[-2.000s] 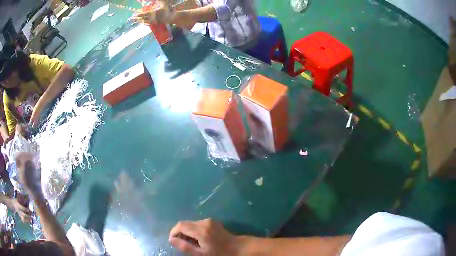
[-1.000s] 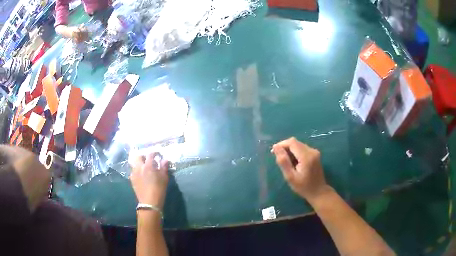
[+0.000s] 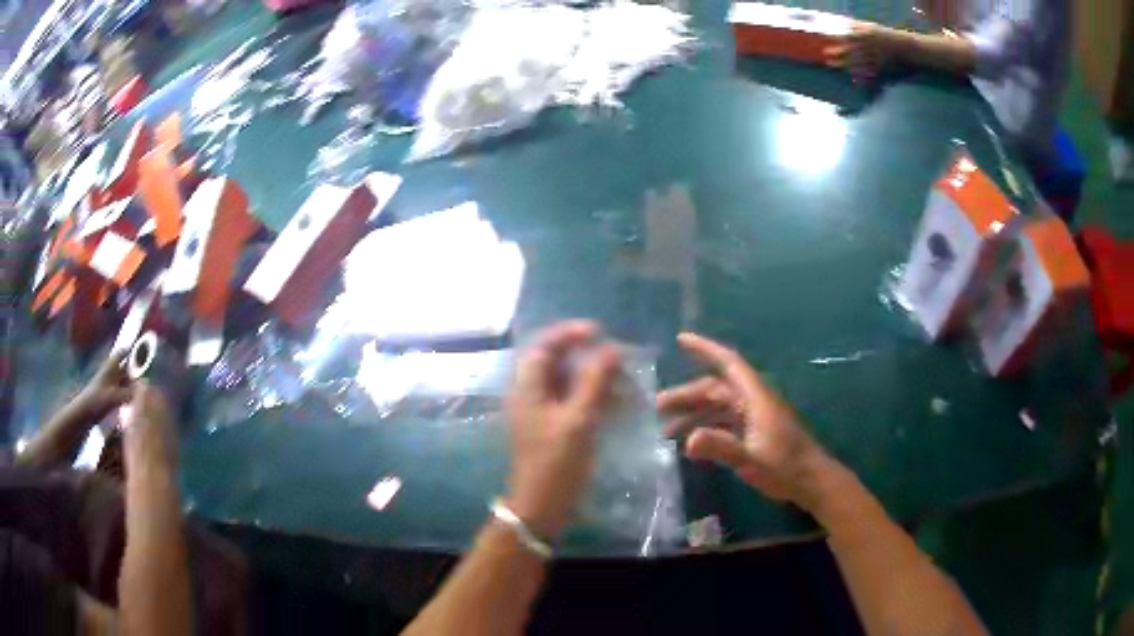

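Note:
A clear poly bag (image 3: 640, 485) hangs from my left hand (image 3: 562, 404) over the near part of the green table; it is thin and hard to see. My left hand is blurred, with its fingers closed on the bag's upper part. My right hand (image 3: 746, 429) is beside the bag with its fingers apart, and holds nothing that I can see. A bright white stack of new poly bags (image 3: 442, 280) lies just beyond my left hand. Two bagged orange-and-white boxes (image 3: 951, 255) stand upright at the right.
Orange-and-white boxes (image 3: 214, 249) lie piled at left, beside another worker's hands (image 3: 124, 404). White cords (image 3: 634, 50) and bags of white parts (image 3: 491, 81) lie at the far side. Another person's hand (image 3: 871, 47) touches a box (image 3: 786, 35). A red stool (image 3: 1107, 298) is at right.
My left hand has moved right from the bag stack and now holds a clear bag. My right hand's fingers have spread. Another person's hand has appeared at the far box.

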